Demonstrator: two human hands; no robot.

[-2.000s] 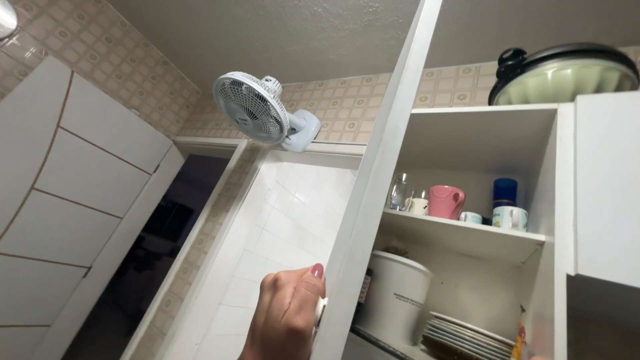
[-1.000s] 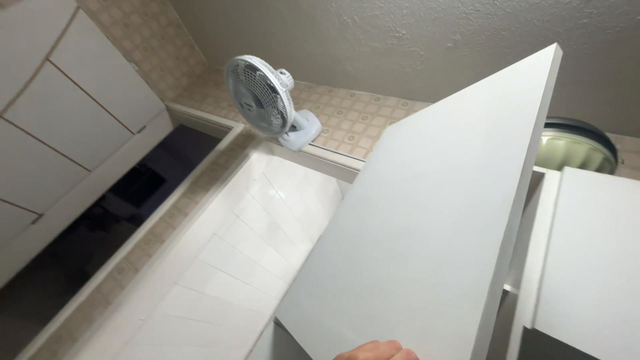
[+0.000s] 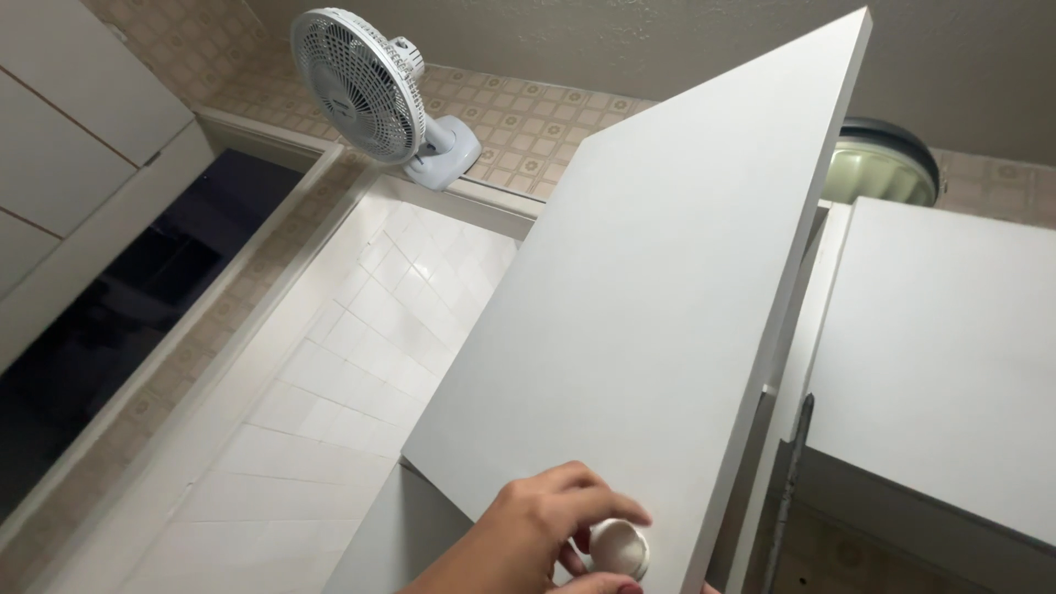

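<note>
My left hand (image 3: 569, 528) reaches in from the bottom edge, its fingers curled around a round white knob (image 3: 619, 549). The thumb, with a red nail, lies at the knob's lower side. That knob sits near the lower right edge of a white cabinet door (image 3: 652, 272), which stands open and looks tilted in view. Just past the door's edge, at the bottom of the frame, a small bit of a fingertip (image 3: 709, 588) shows, seemingly of my right hand; the rest is out of view. The door hides the shelves.
A white fan (image 3: 359, 87) is fixed above a doorway frame, left of the door. White tiles (image 3: 330, 396) lie beyond. At the right are a closed white cabinet (image 3: 940, 346) and a green fluted pan (image 3: 883, 173) on top. A dark opening (image 3: 157, 272) is at the left.
The cabinet door has swung so that its broad face shows and covers the shelves of cups and plates seen two seconds ago. The right fingertip has come into view.
</note>
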